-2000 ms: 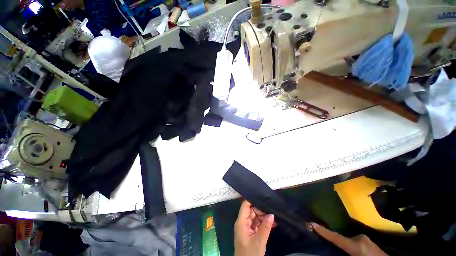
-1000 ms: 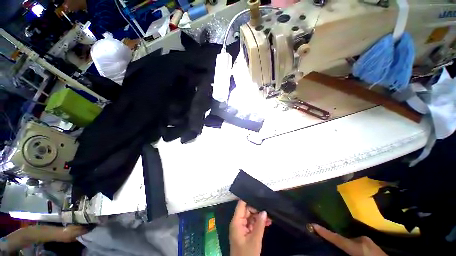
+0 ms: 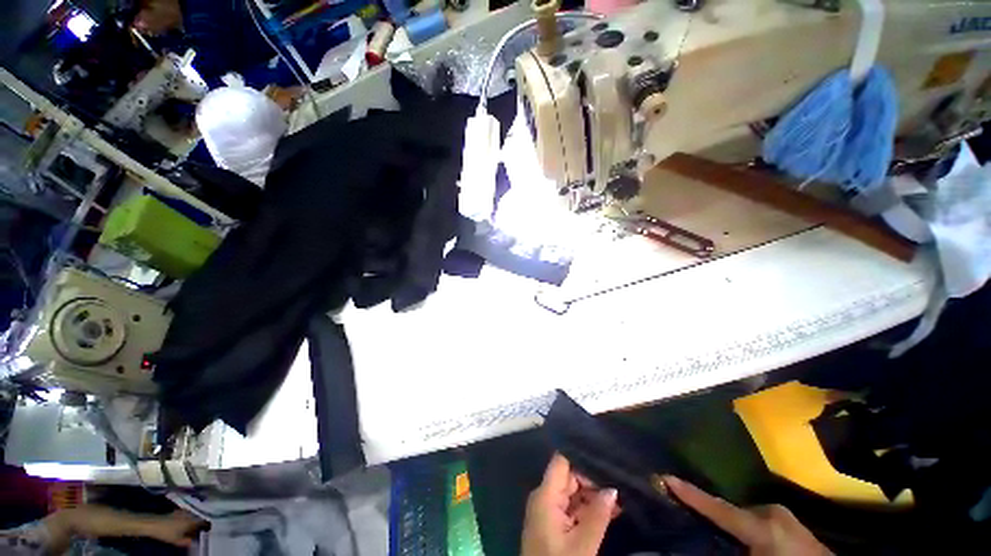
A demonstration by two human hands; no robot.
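Note:
A black fabric strip [image 3: 609, 451] runs slantwise from the table's front edge down to the lower right. My left hand [image 3: 567, 510] pinches it from below near its upper end, thumb and fingers together. My right hand [image 3: 750, 523] is on the strip further down, fingers along it; a small brownish round spot shows at its fingertip. Whether it also holds scissors cannot be seen against the black cloth. Another black strip [image 3: 337, 402] lies over the front edge at left. A large black fabric heap [image 3: 315, 228] lies left of the machine.
The sewing machine [image 3: 587, 109] stands at upper right with its lit lamp [image 3: 479, 168]. A reddish-brown slim tool [image 3: 676, 235], a brown bar [image 3: 788, 206] and a blue tassel [image 3: 835, 130] are beside it. A yellow piece [image 3: 804, 440] is below the table. Another person's arm [image 3: 103, 523] reaches in at lower left.
The held strip and my left hand have moved right and slightly down, and the strip's upper end has tilted more steeply. The other person's hand has come in at lower left and moved slightly.

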